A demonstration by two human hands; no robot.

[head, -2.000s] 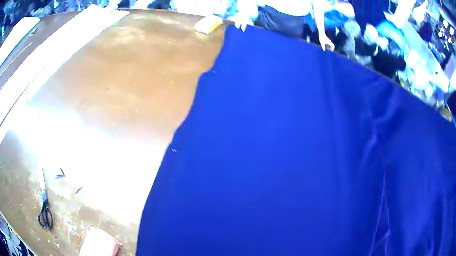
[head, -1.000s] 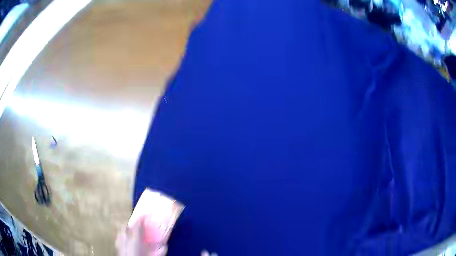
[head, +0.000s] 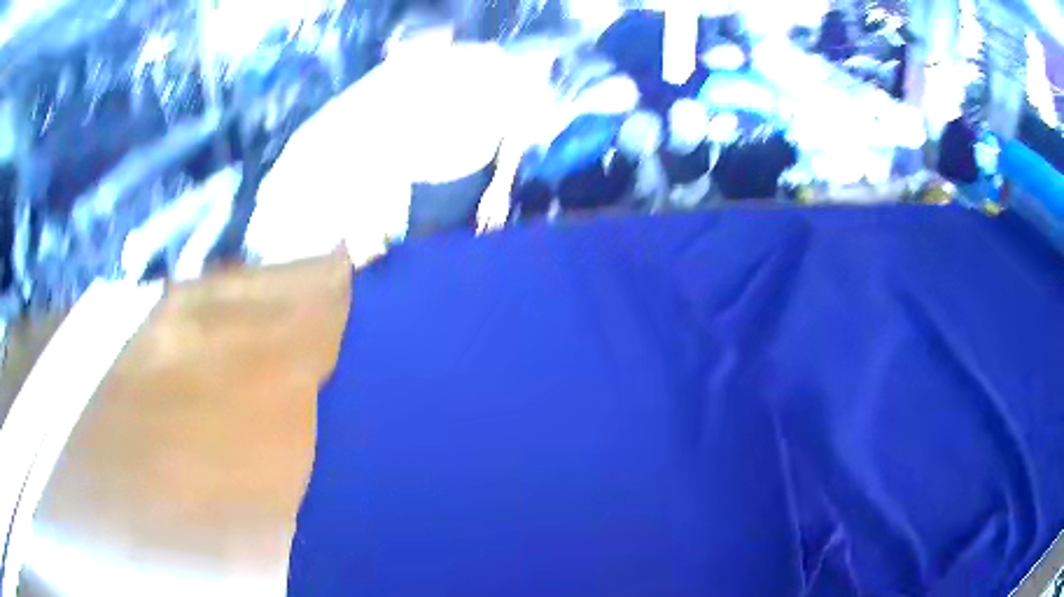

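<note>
The wide bright blue fabric ply (head: 525,420) covers most of the brown table (head: 210,408). Its cut end runs down the left side, slightly wavy. Folds and creases show in the cloth on the right. Neither of my hands is in the picture. The pale pinkish block and the shears are not in view.
A person in white (head: 385,140) stands across the table at the far edge, arms reaching down to the cloth. Long white strips (head: 70,362) lie at the table's left end. A light-blue roll (head: 1033,181) is at the far right. The background is blurred.
The view has tilted up and towards the far side. My hand on the pinkish block, seen at the near cloth corner one second ago, has left the picture, as have the shears.
</note>
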